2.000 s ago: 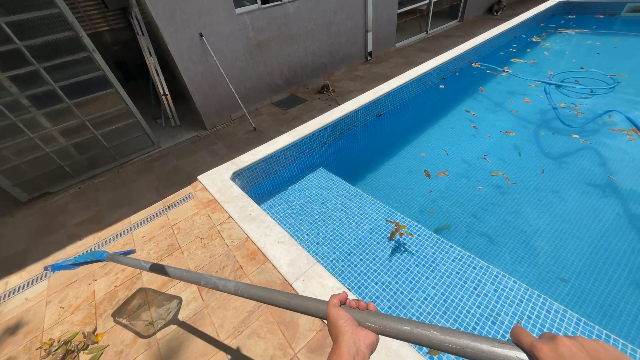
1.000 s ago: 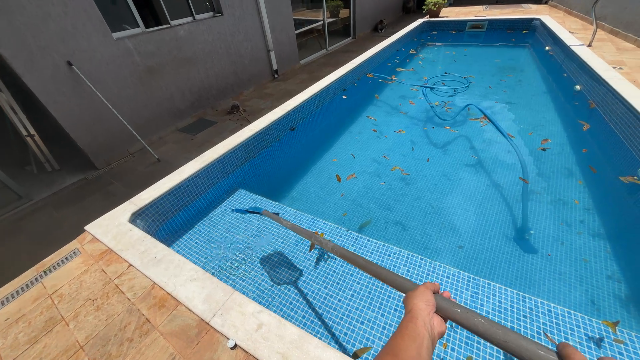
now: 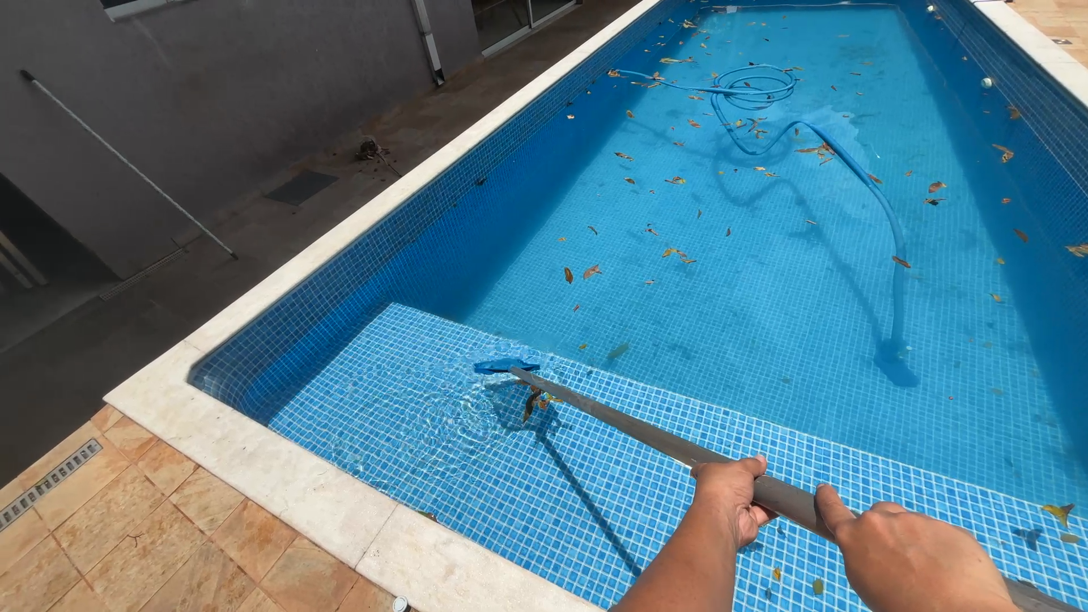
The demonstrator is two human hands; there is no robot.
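Note:
My left hand [image 3: 733,497] is closed around the grey pole [image 3: 629,429] of a pool leaf skimmer. Closer to the pole's near end, my right hand [image 3: 909,544] grips it too. The skimmer's blue head [image 3: 507,365] is at the water over the shallow tiled ledge [image 3: 408,442], with ripples around it. Brown leaves [image 3: 535,401] lie right beside the head, just below it in view; whether they are in its net I cannot tell. The pole's shadow falls across the ledge.
A blue vacuum hose [image 3: 880,191] coils and runs through the deeper water to a dark cleaner head [image 3: 897,365]. Scattered leaves [image 3: 677,255] dot the pool. Pale stone coping [image 3: 280,476] borders it, with stone paving [image 3: 144,544] outside. Another pole [image 3: 127,161] leans on the grey wall.
The skimmer head was over the paving two seconds ago and is now over the ledge, touching the water beside the leaves. Both hands have stayed on the pole. The view has swung right.

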